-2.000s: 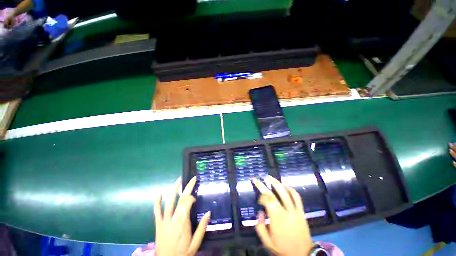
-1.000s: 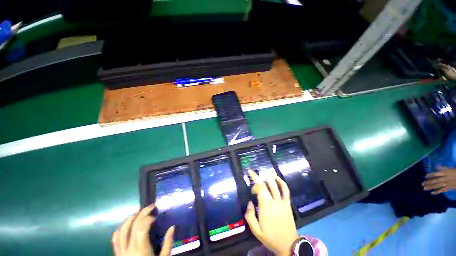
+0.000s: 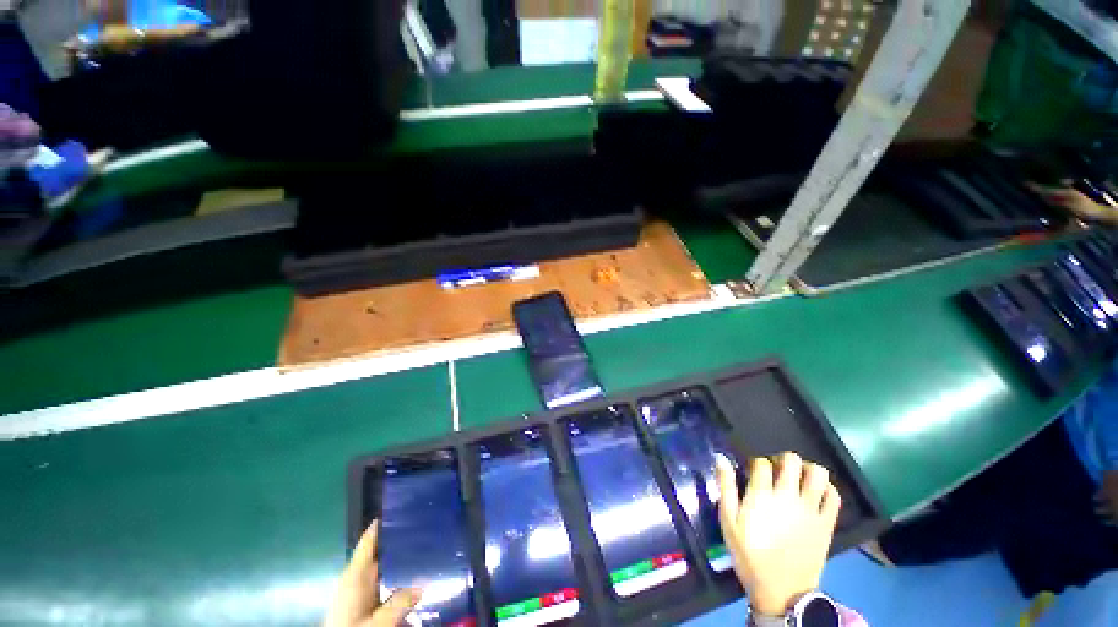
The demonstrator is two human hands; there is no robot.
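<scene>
A black phone tray lies flat in front of me with smartphones in four slots; its rightmost slot holds none. The third smartphone and the second smartphone show green and red buttons at the bottom. My right hand is over the fourth smartphone, thumb at its right side, fingers over the rightmost slot. My left hand is at the lower left of the first smartphone, cut off by the frame's bottom edge. Another smartphone lies beyond the tray.
Stacked black trays and blue pens are on the brown board. A white metal post stands at the right. Another tray of phones lies at the far right, near a person's arm.
My right hand has moved right, from the third smartphone to the fourth. The third smartphone's text has given way to green and red buttons. The view has tilted up.
</scene>
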